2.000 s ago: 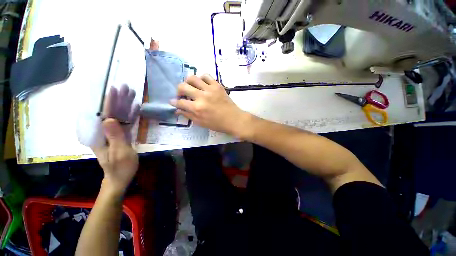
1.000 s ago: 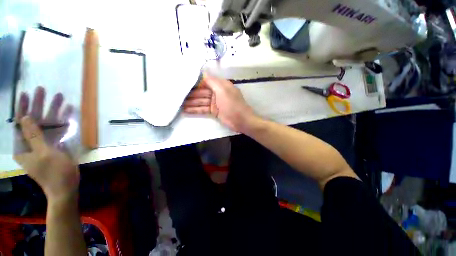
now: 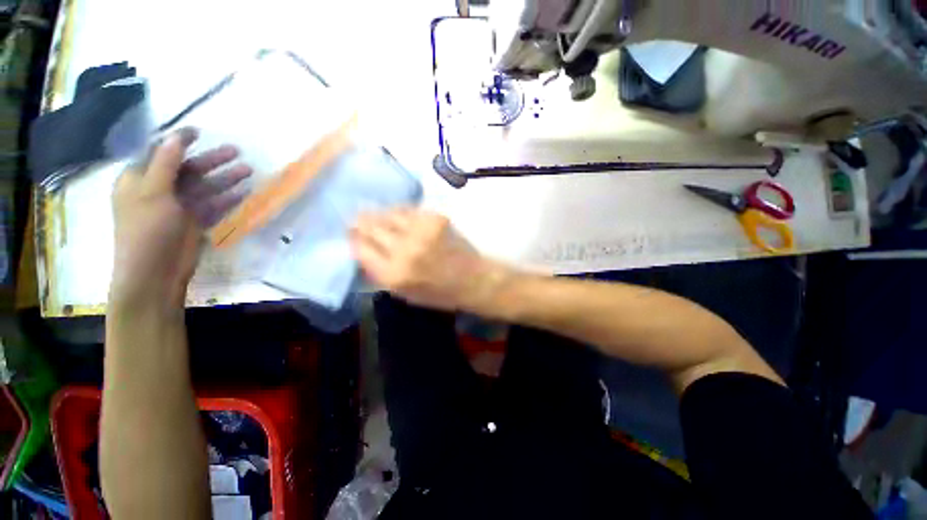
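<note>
The clear sewing template (image 3: 254,107) lies turned at a slant on the left part of the table, with dark guide strips and an orange-brown strip (image 3: 290,183) across it. A blurred pale blue-grey area (image 3: 330,239), which looks like a fabric piece, is right of the strip. Its lower end reaches past the table's front edge. My left hand (image 3: 203,188) is at the template's left side, fingers apart and greyish; whether they grip the clear sheet cannot be told. My right hand (image 3: 412,254) is blurred, fingers bent at the pale area's right edge; its grip is unclear.
Dark and pale cut pieces (image 3: 91,127) lie at far left. The off-white machine head (image 3: 701,46) is at upper right, with a dark pile (image 3: 661,81) under its arm. Scissors (image 3: 757,208) lie at right. A red basket (image 3: 269,416) stands below the table at left.
The template has turned to a slant. A white piece near my right hand a second ago no longer shows there; a pale area now shows on the template. The camera view has shifted left.
</note>
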